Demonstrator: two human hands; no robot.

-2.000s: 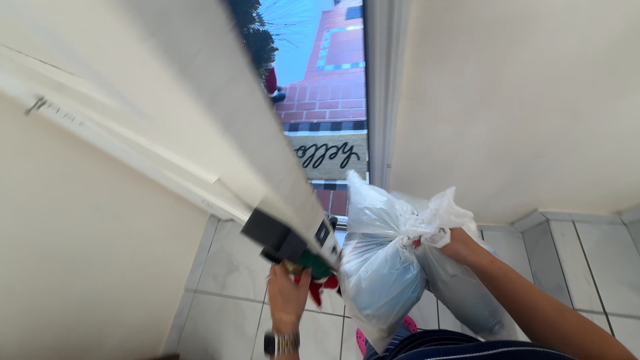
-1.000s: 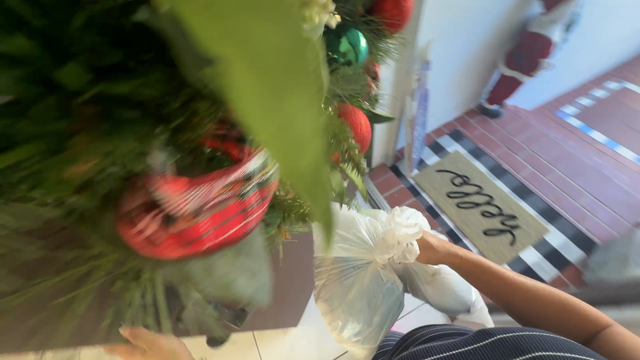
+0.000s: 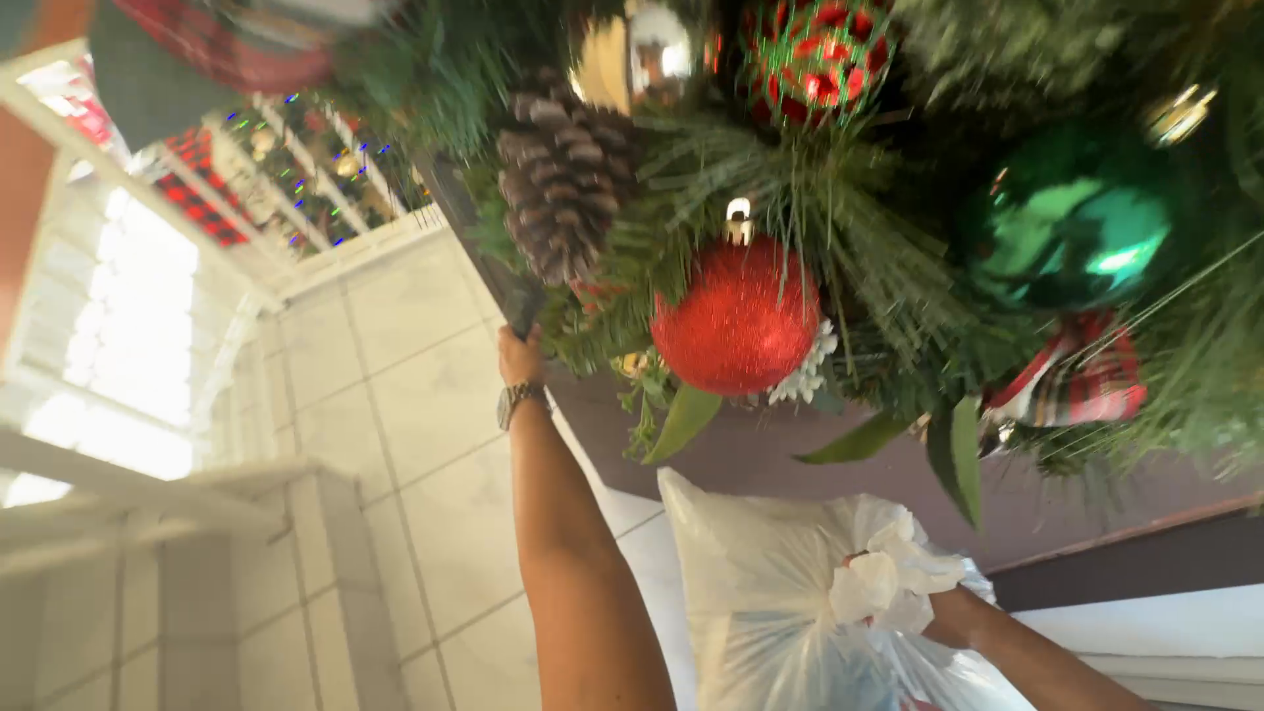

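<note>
My left hand [image 3: 520,357], with a wristwatch [image 3: 520,397] on its wrist, is at a dark handle [image 3: 523,301] on the edge of a brown door [image 3: 632,425]; its fingers are partly hidden, and the grip is unclear. My right hand [image 3: 933,612] is closed around the knotted top of a white plastic bag [image 3: 750,553], which hangs in front of the door. A Christmas wreath close to the camera bears a red glitter ball [image 3: 738,316], a green ball [image 3: 1076,217], a pine cone [image 3: 563,183] and a plaid ribbon [image 3: 1076,380].
Pale floor tiles [image 3: 425,375] lie left of the door. Stair steps [image 3: 197,592] are at the lower left. A white railing [image 3: 346,237] stands at the upper left, with a decorated Christmas tree [image 3: 296,178] behind it.
The view has turned away from the doormat outside, and the wreath now spans the upper part. The tied bag stays in my right hand. My left arm now reaches up to the door's edge.
</note>
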